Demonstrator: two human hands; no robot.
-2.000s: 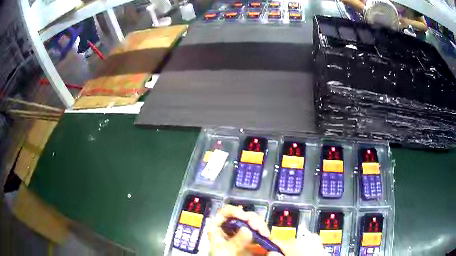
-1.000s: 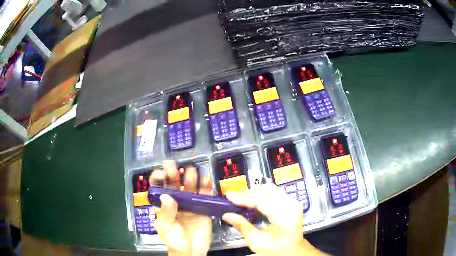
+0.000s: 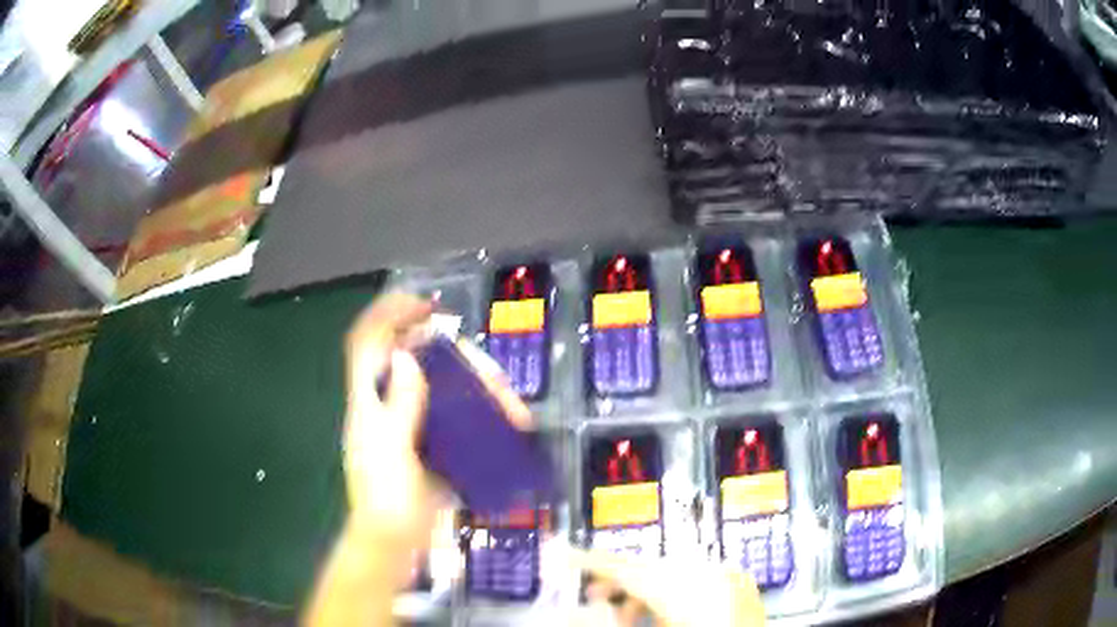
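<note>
My left hand (image 3: pixel 386 423) holds a dark-purple phone or back cover (image 3: pixel 480 429), plain side showing, tilted over the left part of a clear blister tray (image 3: pixel 913 423). It is blurred, and I cannot tell which it is. My right hand (image 3: pixel 680 590) is low at the tray's front edge, blurred and cut off by the picture's bottom; I cannot tell whether it holds anything. Feature phones (image 3: pixel 625 343) with orange bands and purple keypads lie face up in the tray. A white slip (image 3: pixel 443 326) shows by my left fingertips. My left hand hides part of the left pockets.
The tray lies on a dark-green bench top (image 3: pixel 233 429). Behind it is a dark grey mat (image 3: pixel 490 159) with a blacker band. A tall shiny stack of black trays (image 3: pixel 870 135) stands back right. Tan cardboard (image 3: pixel 208 208) lies at the back left.
Both hands were on the purple piece a second ago. Now my left hand holds it, raised toward the tray's back left, and my right hand is apart and lower. The view has shifted.
</note>
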